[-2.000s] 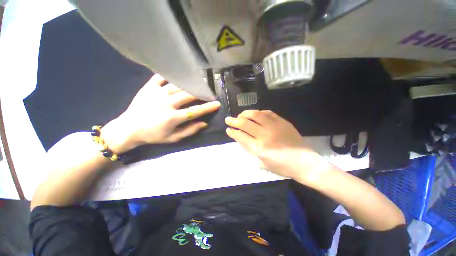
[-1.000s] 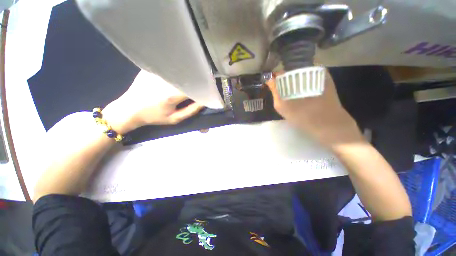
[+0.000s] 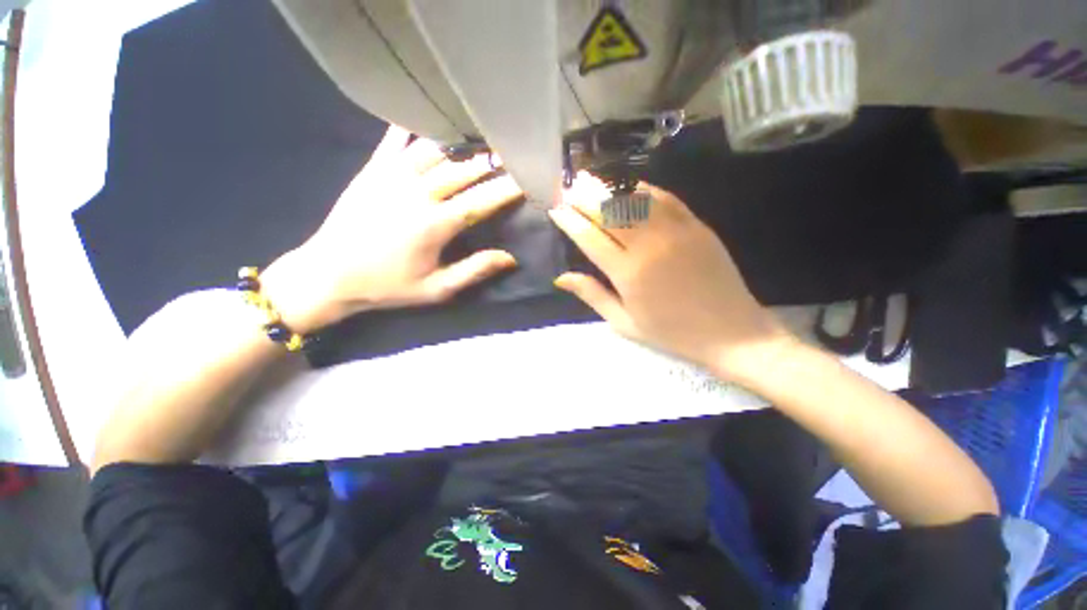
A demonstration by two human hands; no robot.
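Note:
A dark garment panel lies flat under the pale grey sewing machine head and spreads to both sides. My left hand lies flat on it left of the needle area, fingers apart, fingertips partly behind the head. A slightly greyer dark piece shows between my hands. My right hand rests on the cloth right of the needle, fingers spread, its index fingertip close to the presser foot. The small ribbed knob is in front of its fingers. The needle tip is hidden.
A large white ribbed knob sticks out from the head. Black scissors handles lie at the right on the white table. Dark cloth hangs over the table edge there. Blue baskets stand at the lower right.
My right hand has come back from behind the white knob to the cloth beside the needle. The cloth again covers more of the table's front, and the scissors show again. The view has shifted.

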